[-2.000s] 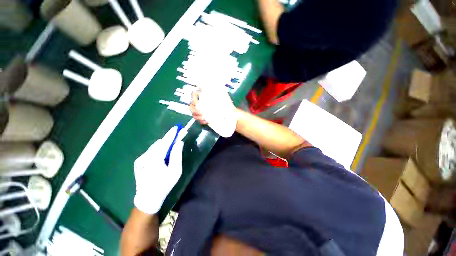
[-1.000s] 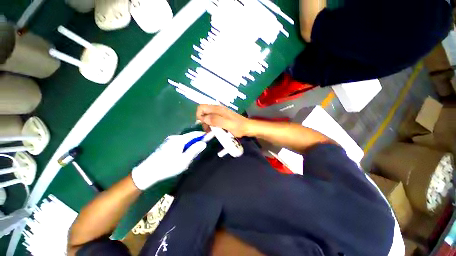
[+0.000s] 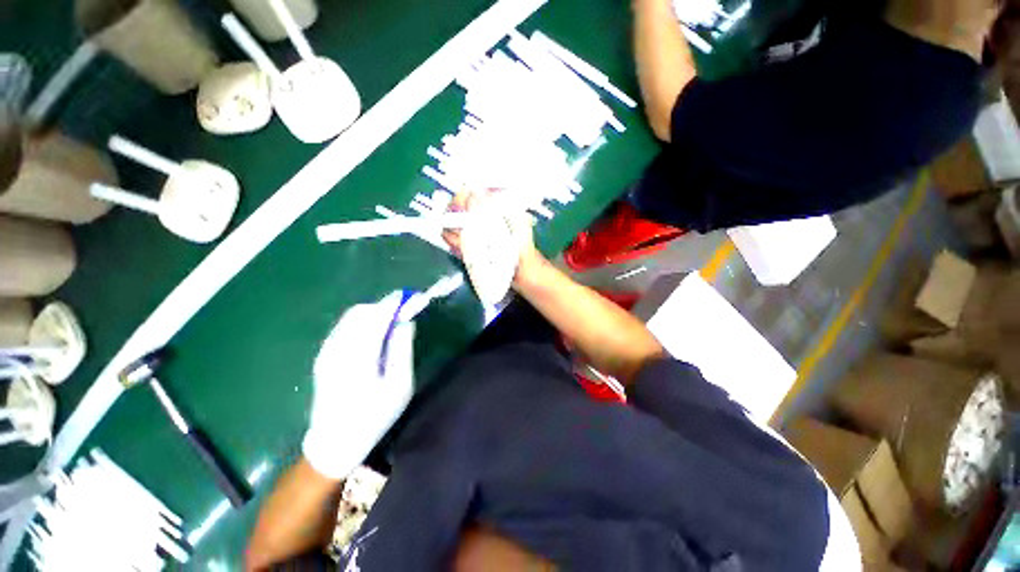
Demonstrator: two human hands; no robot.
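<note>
My left hand (image 3: 364,385), in a white glove, is closed around a blue-handled tool (image 3: 394,332). A pale narrow piece points from it towards my right hand; I cannot tell if it is the tool's tip. My bare right hand (image 3: 517,229) holds an off-white base (image 3: 490,259) at the bench's near edge, its fingers partly hidden behind it. A white strip (image 3: 375,228) projects left from beside the base; its joint is unclear. The hands are apart. A pile of loose white strips (image 3: 520,123) lies just beyond my right hand.
A hammer (image 3: 185,425) lies left, by the white band (image 3: 280,190). More strips (image 3: 101,520) lie lower left. Base-and-strip subassemblies (image 3: 199,201) and beige housings (image 3: 67,184) stand beyond the band. Another person's arm (image 3: 664,67) is upper right. A parts carton (image 3: 356,503) is by my lap.
My hands have separated. My left hand has drawn back to the left with the blue tool. My right hand has lifted the base towards the strip pile, and a strip now shows projecting left.
</note>
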